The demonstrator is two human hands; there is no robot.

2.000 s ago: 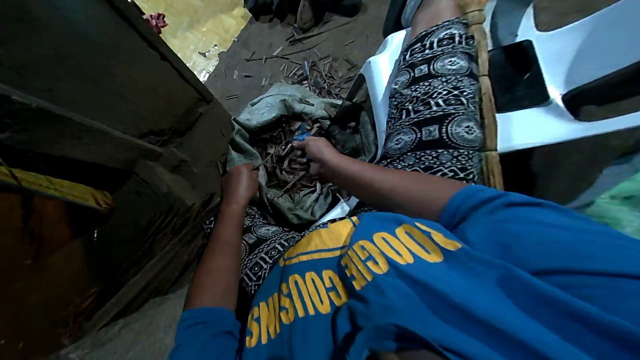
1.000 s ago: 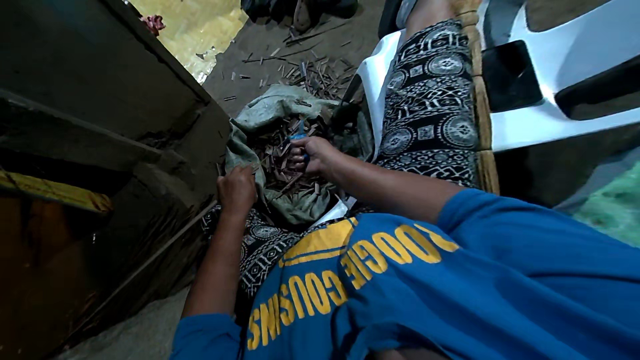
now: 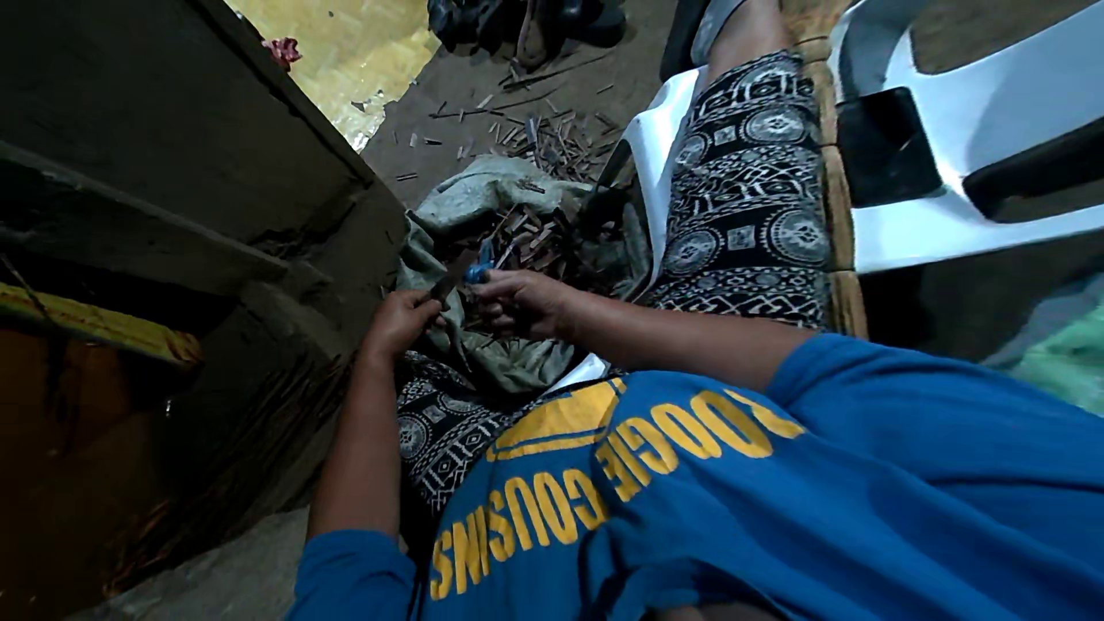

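Observation:
Between my legs stands an open woven sack [image 3: 470, 185] with its rim rolled down, holding many short brown cut pieces [image 3: 536, 237], perhaps of stick or pod. My right hand [image 3: 522, 304] is closed around a small tool with blue parts [image 3: 479, 269], over the left side of the sack's mouth; what kind of tool I cannot tell. Just left of it, my left hand [image 3: 405, 321] is at the sack's left rim, its fingers pinching a thin dark piece [image 3: 444, 286] that points toward the blue tool.
Loose pieces [image 3: 552, 142] lie scattered on the ground beyond the sack. A white plastic chair [image 3: 992, 95] with a dark object on it stands at the right. A wooden structure [image 3: 155, 112] rises close at the left. Dark footwear [image 3: 569, 21] lies at the top.
A long thin stick that ran down-left from my left hand one second ago no longer shows there. The right hand stays over the sack with the blue tool.

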